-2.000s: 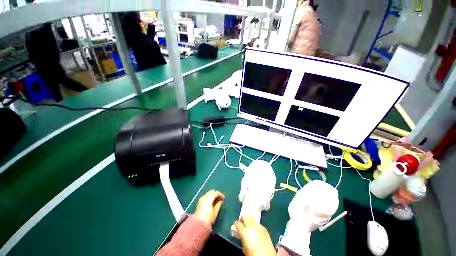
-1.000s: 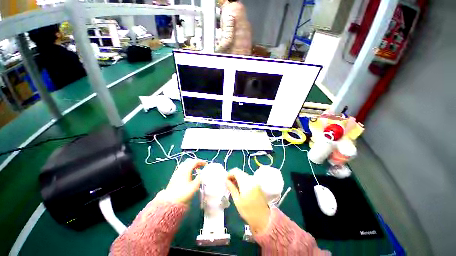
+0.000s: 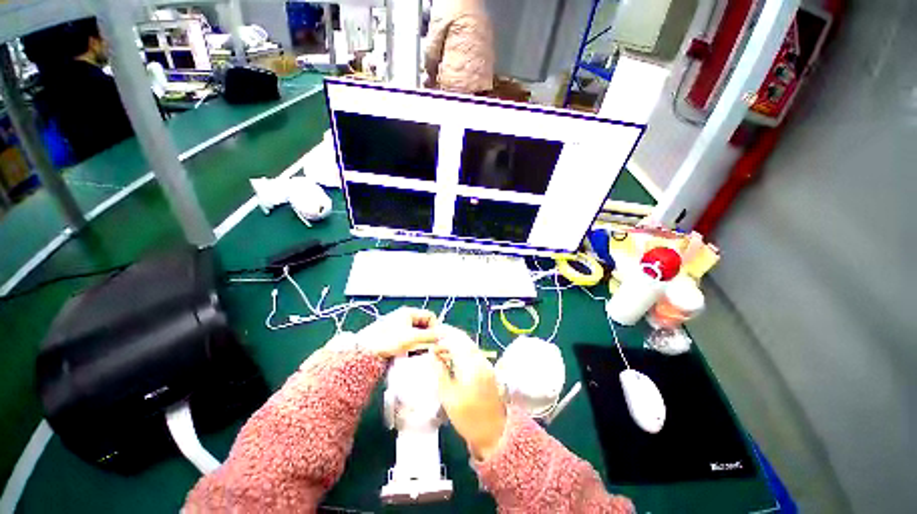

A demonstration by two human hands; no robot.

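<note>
A white security camera (image 3: 414, 442) lies on the green bench in front of me, its flat foot towards me and its head away. My left hand (image 3: 400, 331) and my right hand (image 3: 465, 381) meet at the far side of its head, fingertips together. What the fingertips hold, if anything, is too small and hidden to tell. A second white camera (image 3: 530, 373) is just to the right, partly behind my right hand and sleeve, with a thin white stick (image 3: 566, 400) beside it. Thin white cords (image 3: 302, 306) run from near the keyboard towards my hands.
The monitor (image 3: 452, 216) shows four dark panes behind the keyboard (image 3: 442, 276). A black printer (image 3: 141, 366) with a white strip stands left. The mouse (image 3: 643, 402), black pad (image 3: 694, 447) and bottles (image 3: 635, 294) are right. Another camera (image 3: 308, 200) lies behind left. People are beyond.
My hands have gone from the two sides of the camera's head to its far end and come together. The view has shifted slightly, and more of the second camera's head shows.
</note>
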